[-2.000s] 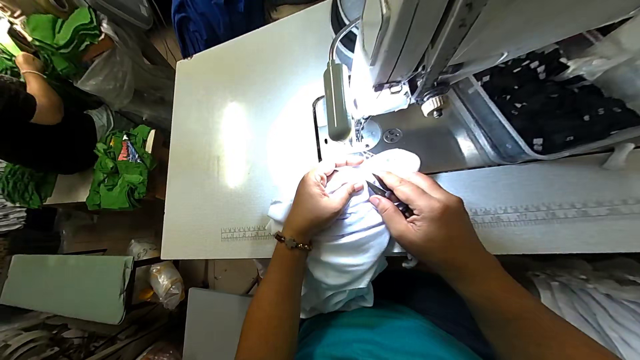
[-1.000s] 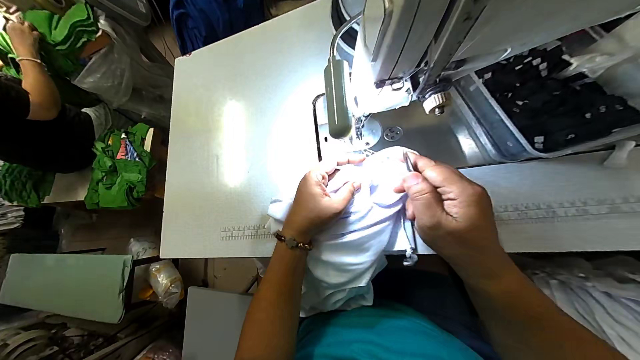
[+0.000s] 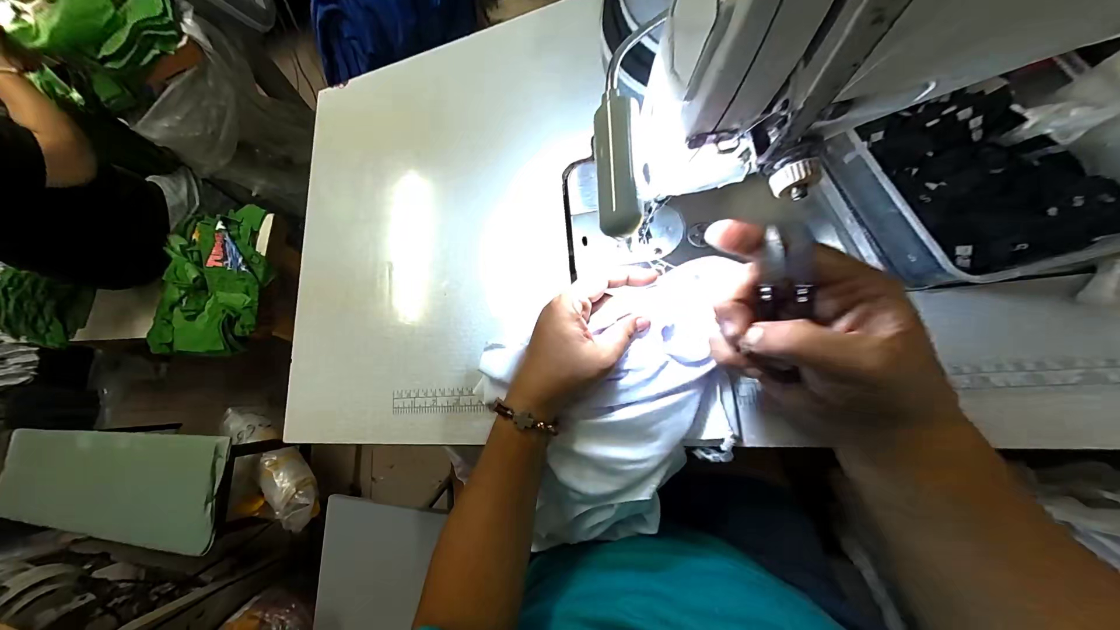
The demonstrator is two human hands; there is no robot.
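Observation:
White fabric [image 3: 630,420] lies bunched over the front edge of the sewing table [image 3: 376,262], below the needle area of a sewing machine [image 3: 744,87]. My left hand [image 3: 577,341] rests on it, thumb and fingers pinching a fold. My right hand [image 3: 822,332] is raised over the fabric's right side, blurred, holding small metal thread snips [image 3: 783,280]. A dark cord with a white frayed end [image 3: 716,453] hangs at the table edge under that hand. The machine's lamp [image 3: 618,166] lights the cloth.
A bin of black pieces with small white labels [image 3: 989,184] stands right of the machine. Measuring tape [image 3: 437,401] runs along the table's front edge. At far left a co-worker's arm [image 3: 52,131] is beside green garments [image 3: 210,289]. A grey-green padded board [image 3: 114,486] stands lower left.
My right hand has lifted off the cloth, and the snips now point up in its fingers. My left hand has stayed on the white fabric.

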